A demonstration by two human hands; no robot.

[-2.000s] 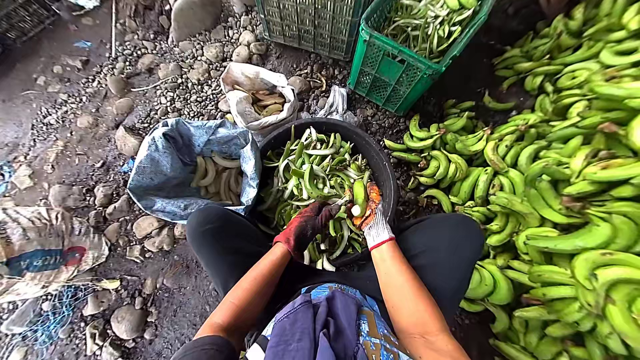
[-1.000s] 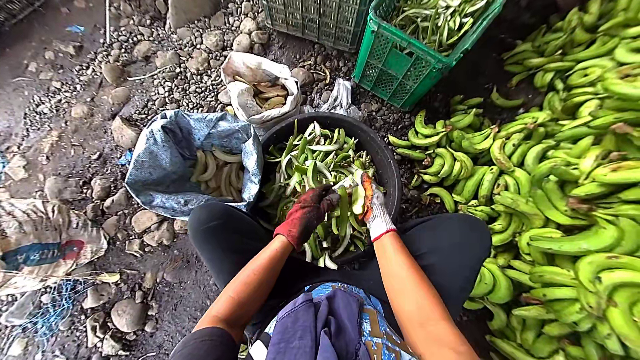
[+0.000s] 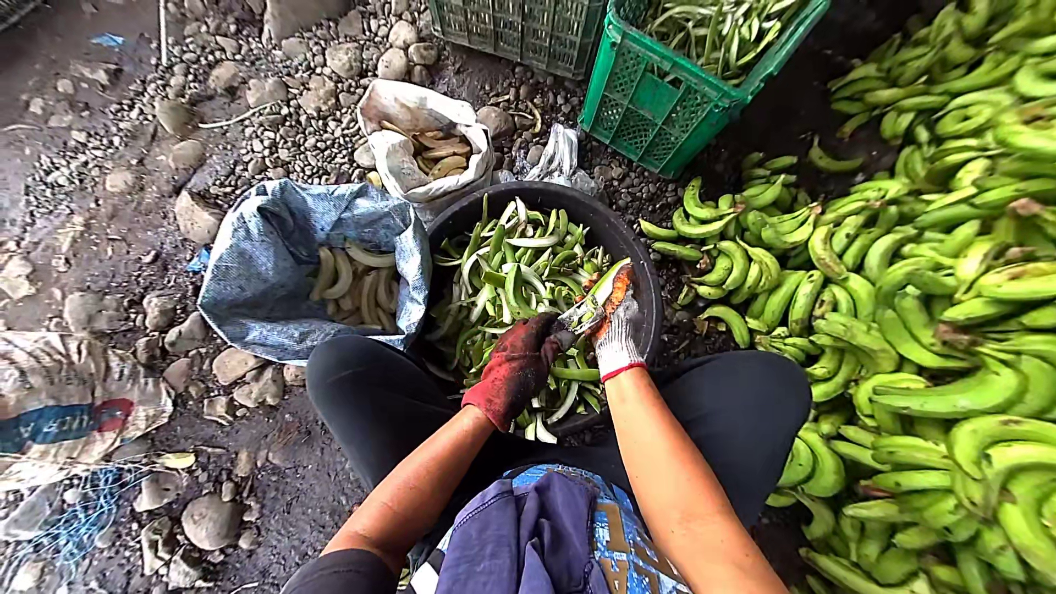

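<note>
Over a round black tub (image 3: 642,247) full of green banana peels (image 3: 520,272), both hands are close together. My left hand (image 3: 518,363), in a dark-stained red glove, is closed around a knife (image 3: 577,315), its blade pointing up and right. The knife's handle is hidden by the glove. My right hand (image 3: 617,322), in a white and orange glove, holds a partly peeled green banana (image 3: 609,285) near the tub's right side. The blade is against or very close to this banana.
Left of the tub, a blue woven sack (image 3: 272,264) holds peeled bananas (image 3: 359,285). Behind stands a white sack (image 3: 384,107) with more fruit. A green plastic crate (image 3: 652,99) of peels and a dark crate (image 3: 524,29) are farther back. Green bananas (image 3: 973,330) are heaped at right.
The left hand has moved slightly down and left from the banana, and the knife blade now shows between the hands. The banana shows more pale surface than two seconds ago.
</note>
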